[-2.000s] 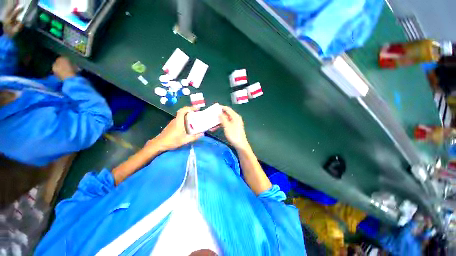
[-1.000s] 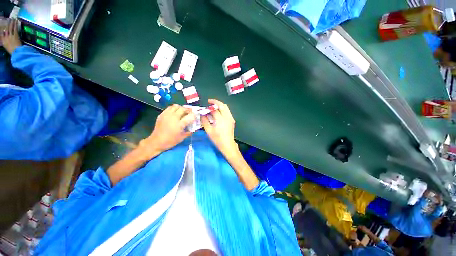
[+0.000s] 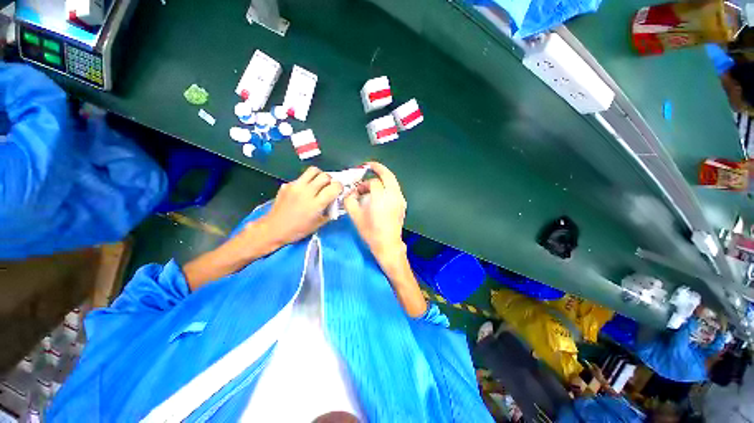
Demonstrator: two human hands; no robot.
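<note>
My left hand (image 3: 304,204) and my right hand (image 3: 379,211) hold a small white carton (image 3: 345,178) between them, at the bench's near edge. Its end looks open under my right fingers; the fingers hide much of it. A small red-banded carton (image 3: 305,144) stands on the bench just beyond my hands. Left of it is a loose pile of white and blue discs (image 3: 263,121). Two longer white cartons (image 3: 259,79) lie behind the pile. A cluster of three red-banded cartons (image 3: 383,129) stands further right.
A digital scale (image 3: 62,58) with a carton on it is at upper left, beside a person in a blue smock (image 3: 78,169). A green scrap (image 3: 196,94), a metal upright (image 3: 268,16), a black lump (image 3: 558,237) and a metal rail with a white socket strip (image 3: 568,73) also show.
The carton was first held flat and broadside; then it was turned end-up, with my fingers at its end. My right hand has since lifted slightly. The view has shifted, moving the bench items left and up.
</note>
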